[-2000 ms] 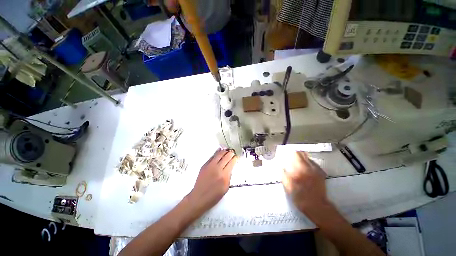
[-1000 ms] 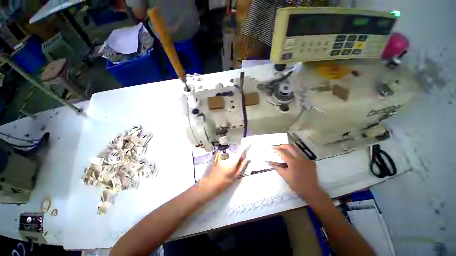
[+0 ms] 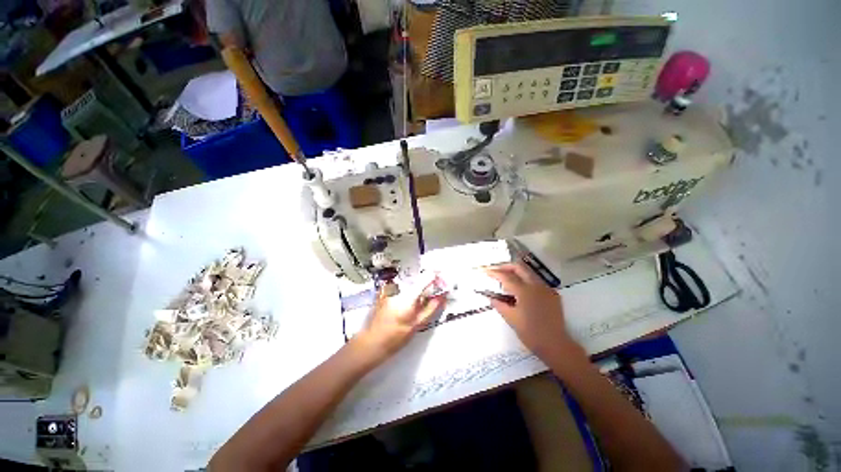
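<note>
My left hand is just right of and below the needle area of the cream sewing machine. Its fingertips hold a small pale piece, washed out by the bright light. My right hand holds a small thin dark tool, likely snips, pointing left toward the left fingertips. A pale flat strip lies on the bed behind the hands. A heap of small cream and brownish fabric pieces lies on the table at left.
Black-handled scissors and a slim dark bar lie right of the hands. A control panel stands behind the machine. A second machine is at far left. A person in grey is behind, near a blue bin.
The view has shifted right. My left hand has come away from the needle area to the right with the pale piece. My right hand now shows a dark tool, near the left fingertips.
</note>
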